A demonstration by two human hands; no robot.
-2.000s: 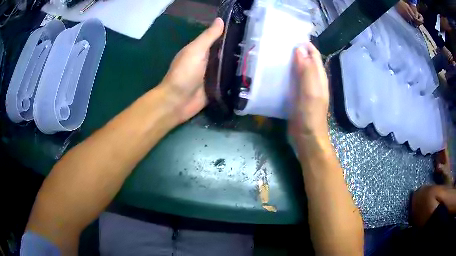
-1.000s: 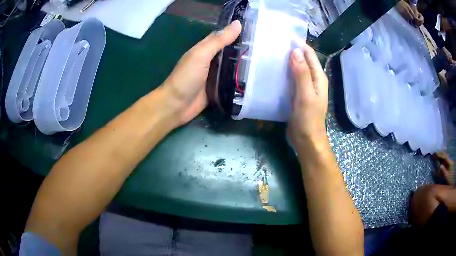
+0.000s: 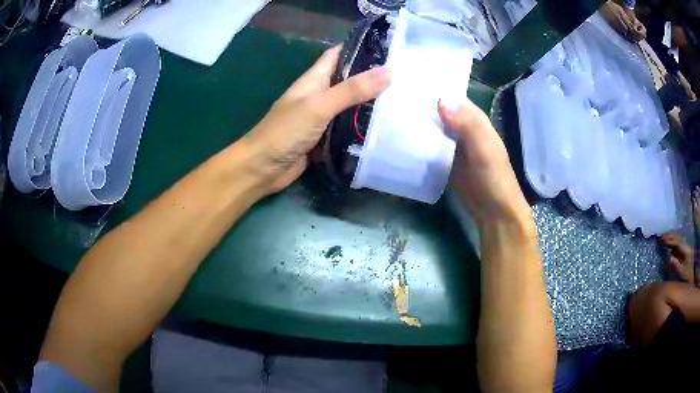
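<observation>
My left hand holds a glossy black base from its left side, with its thumb reaching over onto the translucent housing. My right hand grips the housing's right side, thumb on its white wall. Base and housing are side by side over the bench, touching or nearly so. A red wire shows in the gap between them. The far ends of both parts reach toward the top of the picture. The fingers beneath are hidden.
Two open translucent housings stand at left. A white sheet lies behind them. Assembled units stand in a row at right, beside bubble wrap. A dark green bar slants at upper right. Another person's hand is at the right edge.
The housing has tilted and its near end has dropped slightly. My left thumb has moved onto the housing's edge. My right thumb sits lower on its wall.
</observation>
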